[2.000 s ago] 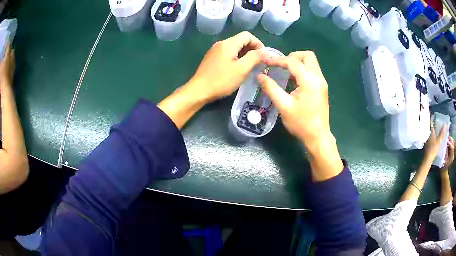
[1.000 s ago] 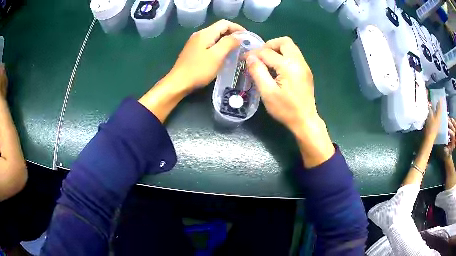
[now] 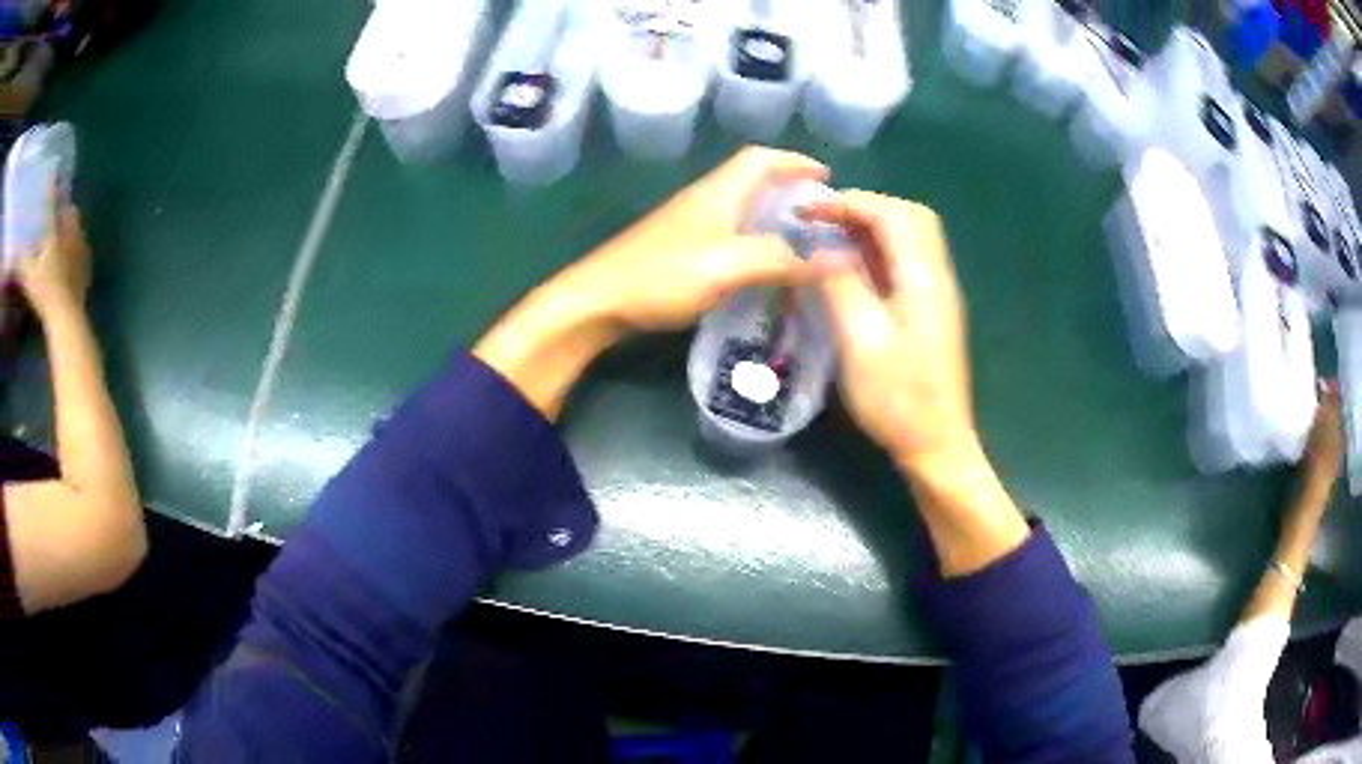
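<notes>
A translucent white housing (image 3: 708, 369) stands on the green table in front of me, its open face towards me. A black cooling fan (image 3: 754, 384) with a pale round label sits in its near end, with a bit of red wire beside it. My left hand (image 3: 695, 246) holds the far end of the housing from the left. My right hand (image 3: 904, 321) is at the far right side, fingers bent over the opening. The fingertips of both hands nearly meet there and hide the far half of the inside. The picture is blurred; whether the right fingers grip something inside cannot be told.
Several housings (image 3: 657, 90) stand in a row at the far side, some with fans. More housings (image 3: 1180, 269) are grouped at the right. A pale line (image 3: 306, 284) crosses the green table (image 3: 493, 224). Other people's arms (image 3: 90, 433) reach in at left and right, the left one holding a housing (image 3: 36, 194).
The view has shifted, so the table and housings sit lower in the picture. My hands have closed in over the housing's far end, covering the LED board that showed before.
</notes>
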